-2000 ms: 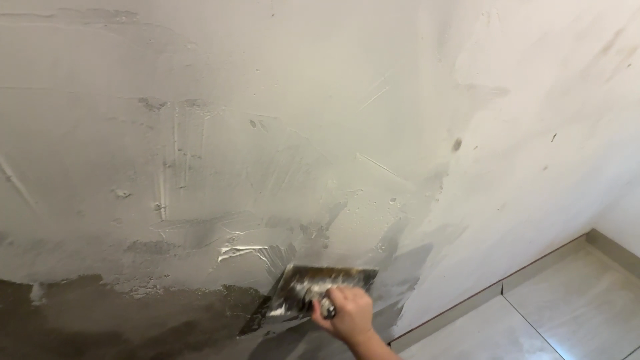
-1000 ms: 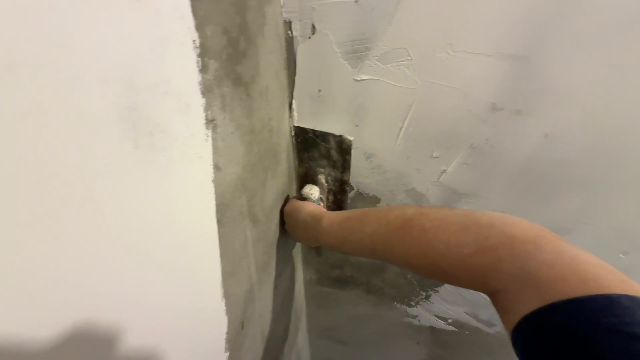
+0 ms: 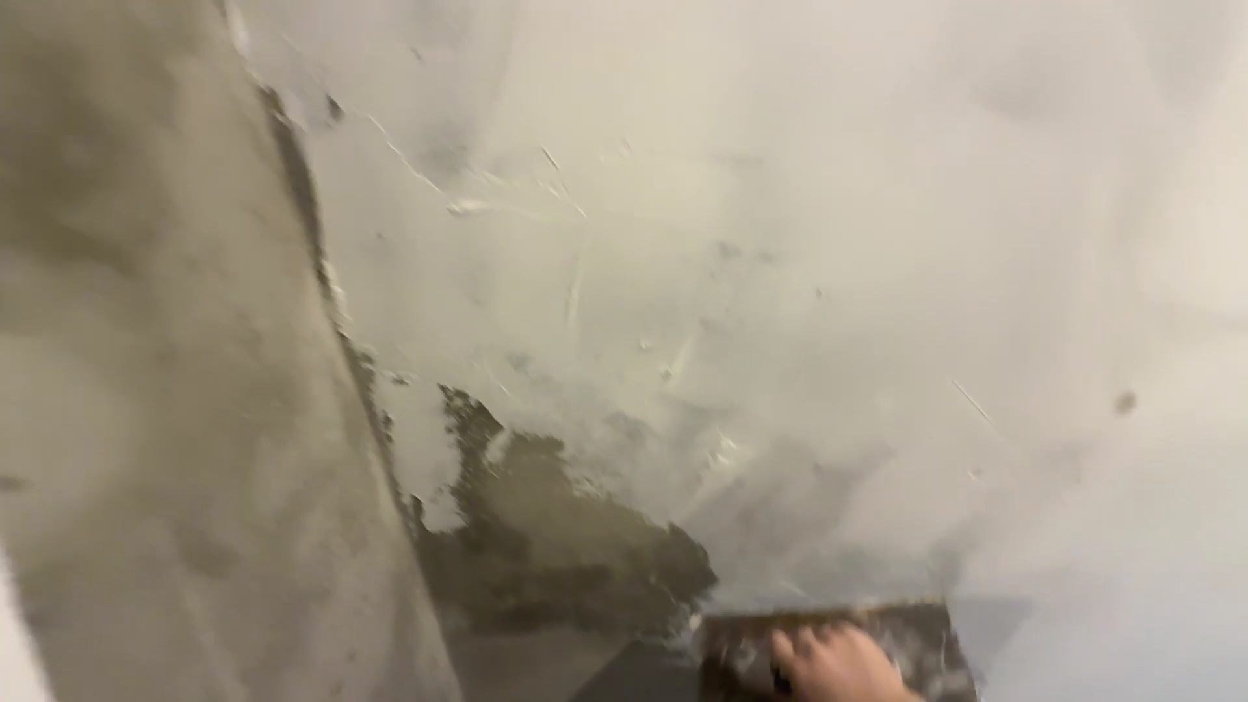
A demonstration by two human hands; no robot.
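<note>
My right hand (image 3: 843, 665) is at the bottom edge of the view, its fingers closed around the mostly hidden handle of a plastering trowel. The trowel's rectangular metal blade (image 3: 921, 639), smeared with plaster, lies on or close against the wall; the picture does not settle which. Wet, pale skim plaster (image 3: 780, 244) coats most of this wall, with thin ridges and small pits in it. Left of the trowel, a ragged darker patch of bare base coat (image 3: 575, 546) shows through. My left hand is out of view.
A grey-brown adjoining wall (image 3: 185, 341) runs down the left side and meets the plastered wall at a rough inner corner (image 3: 341, 331). A strip of white surface (image 3: 15, 634) shows at the lower left edge. A small dark spot (image 3: 1126, 402) marks the wall at right.
The trowel, upright at the inner corner a second ago, is now away from it, to the right and lower on the wall, still in my right hand. The view has shifted greatly.
</note>
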